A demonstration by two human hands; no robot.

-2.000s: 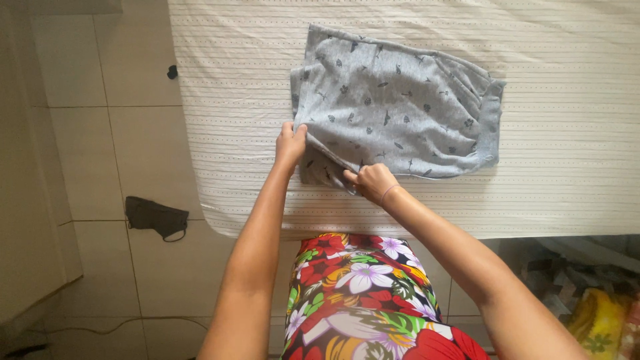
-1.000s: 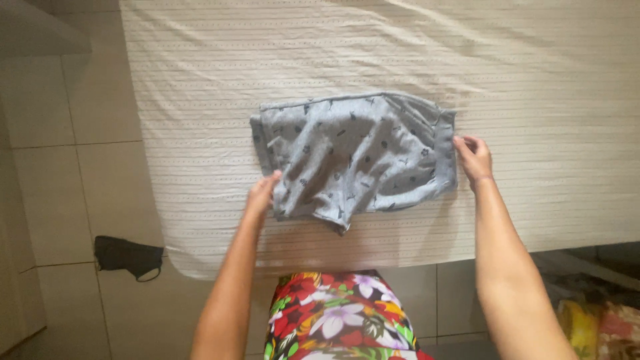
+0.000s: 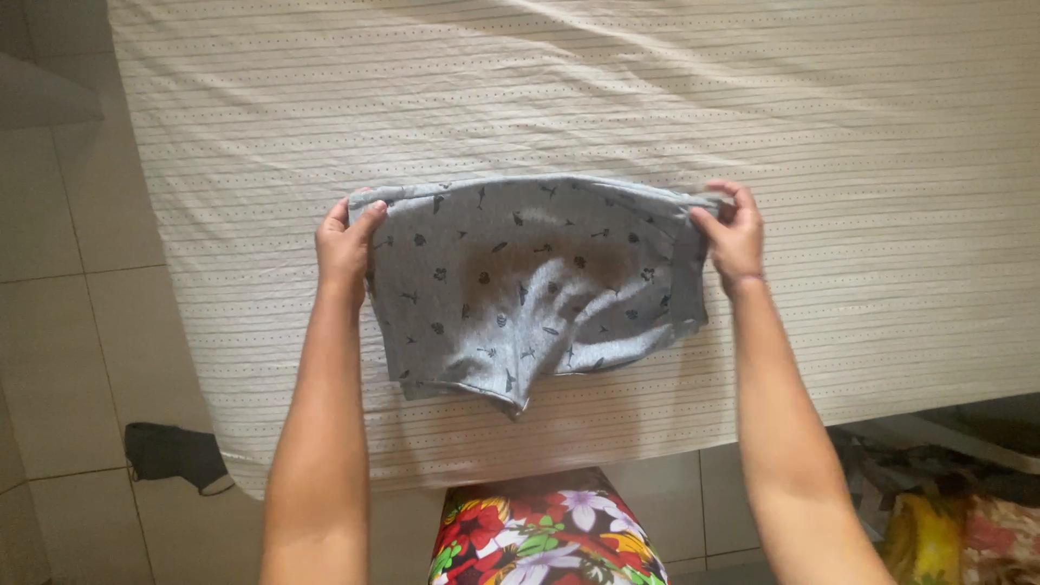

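Grey shorts [image 3: 520, 284] with a small dark print are stretched sideways, folded in half, over a bed or table covered by a striped cream cloth. My left hand [image 3: 348, 244] pinches their far left corner, thumb on top. At the far right corner, by the ribbed waistband [image 3: 688, 276], my right hand [image 3: 735, 231] grips the fabric between thumb and fingers. The far edge runs between both hands, partly raised. The crotch point and creased near edge hang toward me, close to the cloth.
The striped cream cloth [image 3: 569, 89] covers the wide surface, its near edge before my floral garment [image 3: 544, 536]. A dark face mask [image 3: 175, 457] lies on the tiled floor [image 3: 49, 341] at the left. Yellow and patterned fabrics [image 3: 930, 528] are heaped at the lower right.
Both hands have moved from the shorts' near side and the waistband's middle to the two far corners. The far edge is now held up.
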